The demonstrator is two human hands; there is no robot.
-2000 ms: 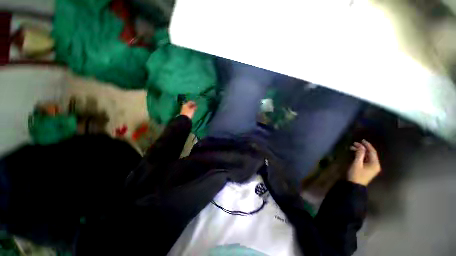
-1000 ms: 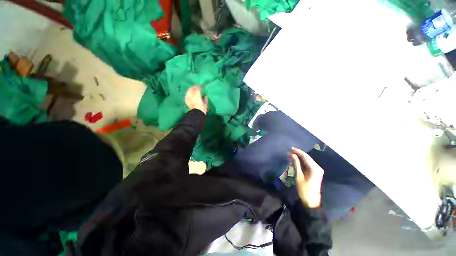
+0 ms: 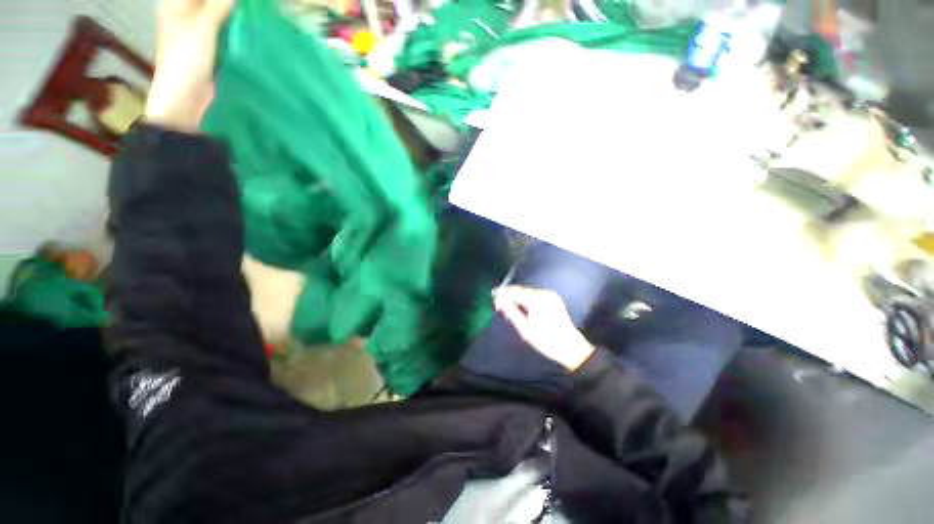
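Note:
My left hand (image 3: 186, 56) is raised at the upper left, cut off by the top edge, and holds up a long piece of green cloth (image 3: 328, 154). The cloth hangs down from it in folds to the green heap beside my legs. My right hand (image 3: 538, 319) is above my lap, fingertips together, beside the hanging cloth. A thin pale thing shows at its fingertips, too blurred to name. I cannot tell if it holds anything.
The white machine table (image 3: 614, 174) glares at the right. A blue and white bottle (image 3: 707, 49) stands at its back, near green cloth. The sewing machine (image 3: 850, 169) and a handwheel (image 3: 903, 333) are at the right. A dark red wooden stool (image 3: 74, 87) is far left.
My left hand has moved up and left from the green heap, lifting cloth. My right hand has moved left and up a little, closer to the cloth. The view has shifted.

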